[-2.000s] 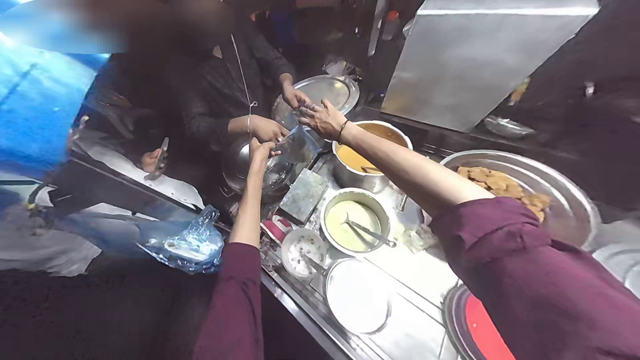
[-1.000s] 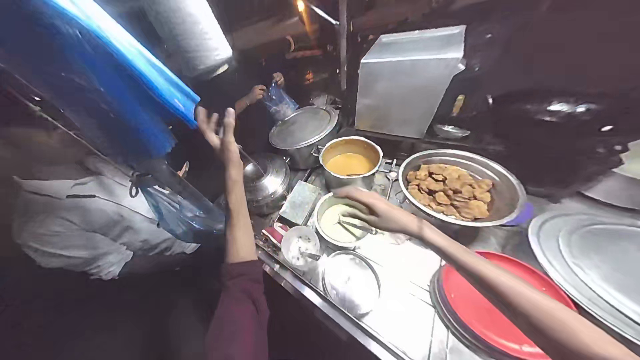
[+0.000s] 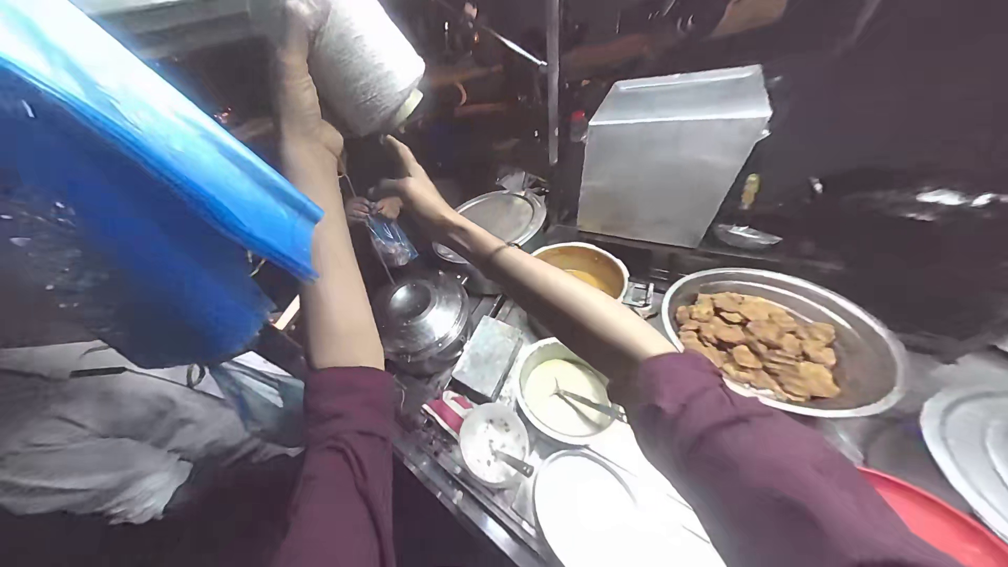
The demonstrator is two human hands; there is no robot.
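Observation:
My left hand (image 3: 303, 27) is raised at the top, against the left side of a large cone of white thread (image 3: 366, 63); its fingers are blurred and partly cut off by the edge. Just below the cone's lower end is my right hand (image 3: 409, 181), with one finger extended toward the cone; whether it pinches a thread cannot be seen. A bundle of blue plastic bags (image 3: 181, 157) hangs to the left of my left forearm. Beyond my wrists, another person's hands (image 3: 376, 208) hold a small blue plastic bag (image 3: 391, 240).
Below my arms stand a lidded steel pot (image 3: 421, 315), a pot of orange liquid (image 3: 587, 272), a pot of pale sauce (image 3: 561, 394) with a utensil, and a small bowl (image 3: 494, 445). To the right are a basin of fried pieces (image 3: 756, 342), a metal box (image 3: 669, 157) and a red tray (image 3: 937, 512).
Both my hands have risen to the thread cone; my right hand was over the pale sauce pot one second ago. Two seconds ago my hands were near the other person's hands.

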